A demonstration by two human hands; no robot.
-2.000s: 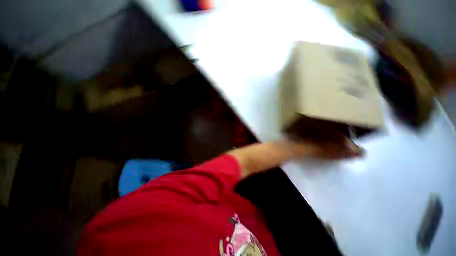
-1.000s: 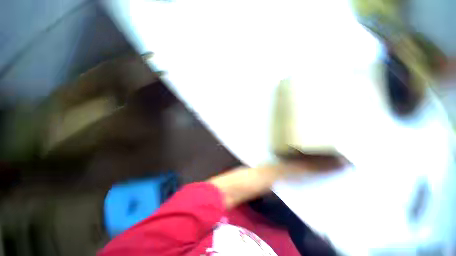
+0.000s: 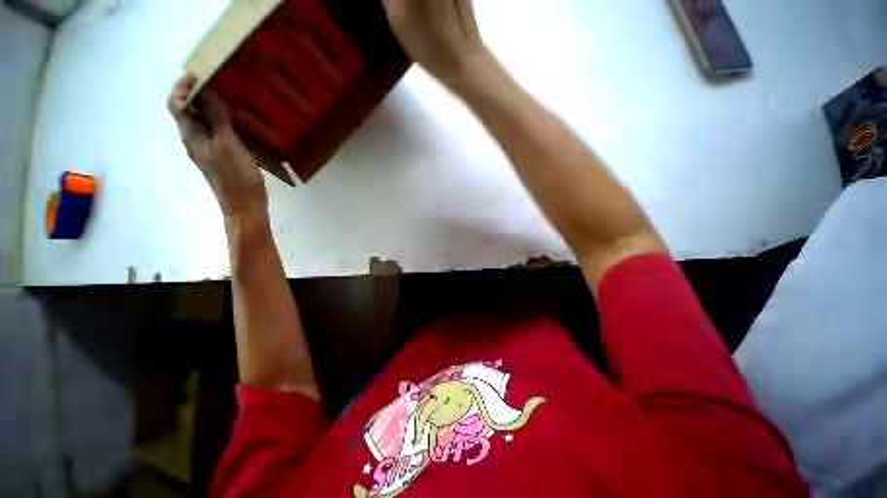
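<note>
A brown shipping carton (image 3: 345,126) is at the top left of centre over the white table, its open end facing me and tilted. Orange retail boxes (image 3: 287,73) stand in a row inside it, with a dark space at their right. My left hand (image 3: 219,146) grips the carton's left edge, thumb at the opening. My right hand (image 3: 433,34) is at the carton's upper right, cut by the top edge; its fingertips are hidden, so its hold is unclear.
An orange and dark blue object (image 3: 73,205) lies on the white table (image 3: 467,214) at the left. A mobile phone (image 3: 713,37) lies at the upper right. A dark retail box (image 3: 861,129) with an orange coil picture is at the right edge, near a person's pale sleeve or clothing (image 3: 827,311).
The view has turned and sharpened. The carton now appears at upper left with its open end and orange contents showing. Both hands are now in view, where one arm showed before.
</note>
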